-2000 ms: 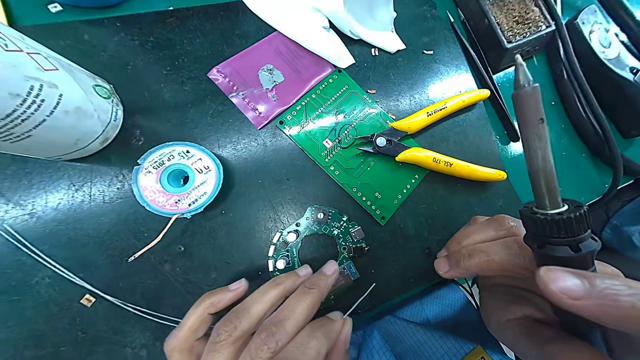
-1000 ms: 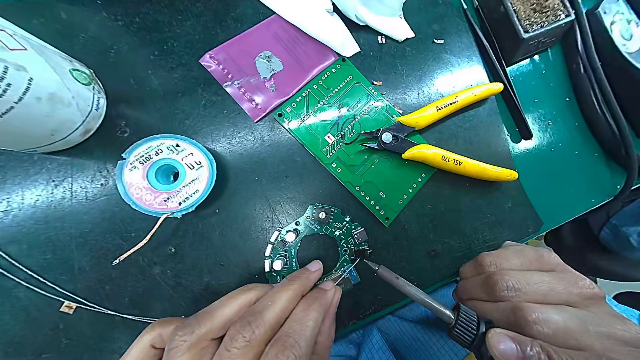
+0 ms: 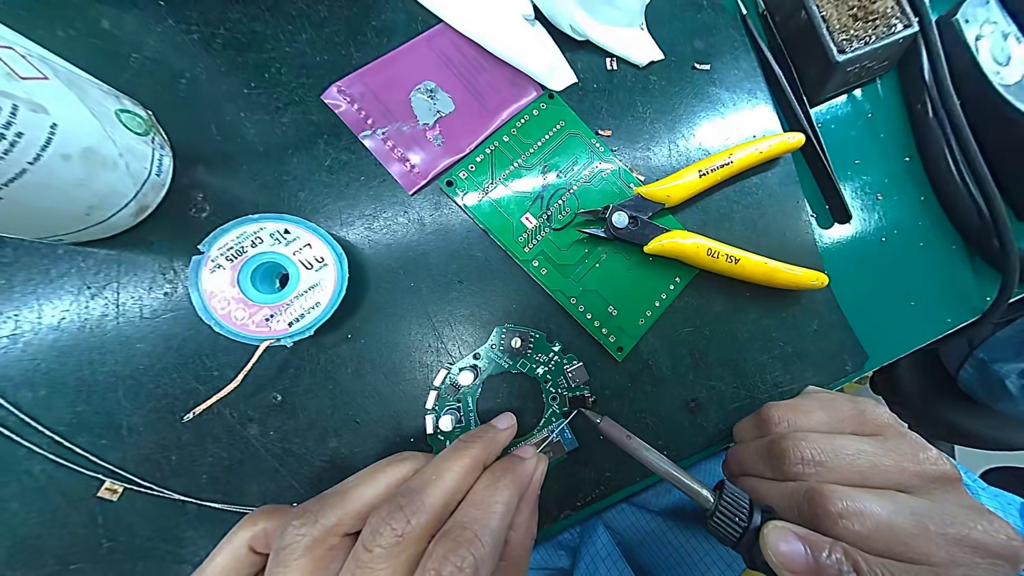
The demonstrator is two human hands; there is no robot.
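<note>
A ring-shaped green circuit board (image 3: 516, 344) lies on the dark mat. My left hand (image 3: 400, 512) pinches a thin solder wire (image 3: 558, 432), and its fingers rest on the board's lower edge. The wire's end is at the right side of the ring, by a small black component. My right hand (image 3: 864, 480) grips a soldering iron (image 3: 664, 464) by its handle, tip pointing up-left at that same spot; whether it touches the board cannot be told. Long pale wire (image 3: 120, 478) runs from the left edge to my left hand.
Desoldering braid on a blue spool (image 3: 332, 268) lies at left, near a white container (image 3: 72, 152). Yellow-handled side cutters (image 3: 736, 256) rest on a rectangular green board (image 3: 576, 280), beside a pink bag (image 3: 432, 104). Black tweezers (image 3: 808, 144) and a tip-cleaner holder (image 3: 872, 56) are upper right.
Two seconds ago the iron pointed upward, away from the ring board; my right hand has lowered its tip to the board's right side. My left hand's fingers stay at the board.
</note>
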